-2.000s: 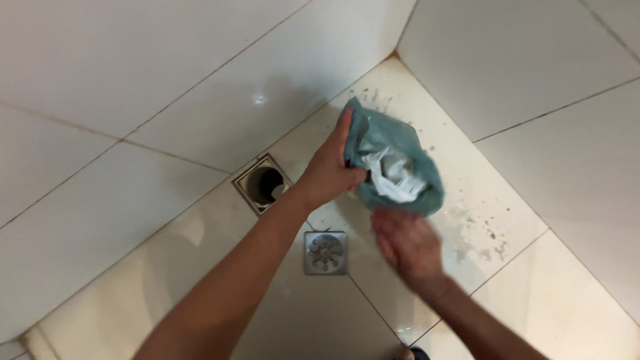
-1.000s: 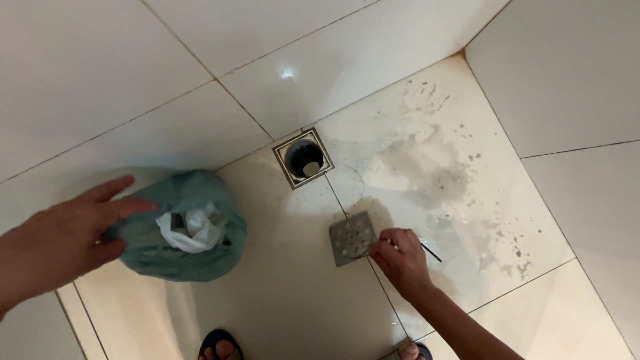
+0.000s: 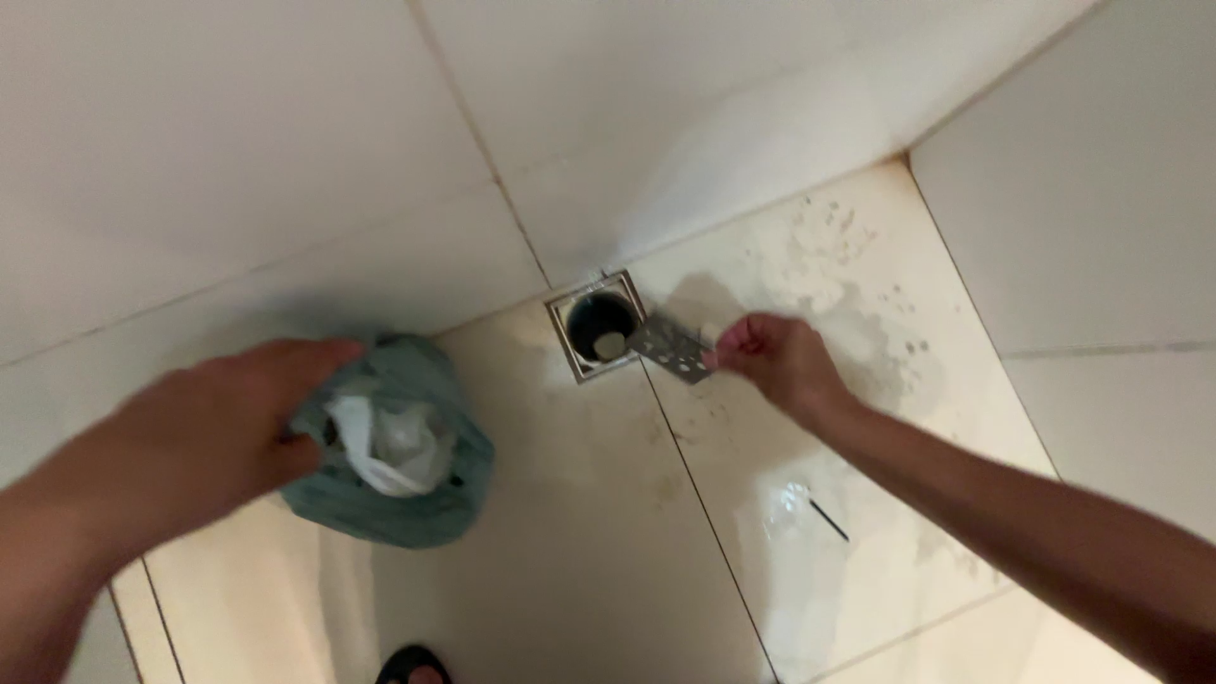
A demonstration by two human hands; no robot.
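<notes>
Pinched between the fingers of my right hand (image 3: 784,366) is a square metal drain cover (image 3: 672,348) with holes, tilted above the floor beside the open floor drain (image 3: 598,326). The drain has a square metal frame around a dark round hole, and something pale shows inside it. My left hand (image 3: 214,432) is at the upper left rim of a green plastic bag (image 3: 408,518), which stands open on the floor. White crumpled material (image 3: 394,446) lies in the bag. The left fingertips overlap the bag's edge; whether they grip it is unclear.
A thin dark stick (image 3: 829,521) lies on the tiled floor (image 3: 589,551) right of centre, near a wet patch. Tiled walls meet in a corner at the upper right, with wet marks on the floor below it. A foot in a dark sandal (image 3: 415,665) shows at the bottom edge.
Two seconds ago the bag was in my left hand near the corner; now it stands on the floor at the left. My right hand has taken the drain cover and lifted it toward the open drain.
</notes>
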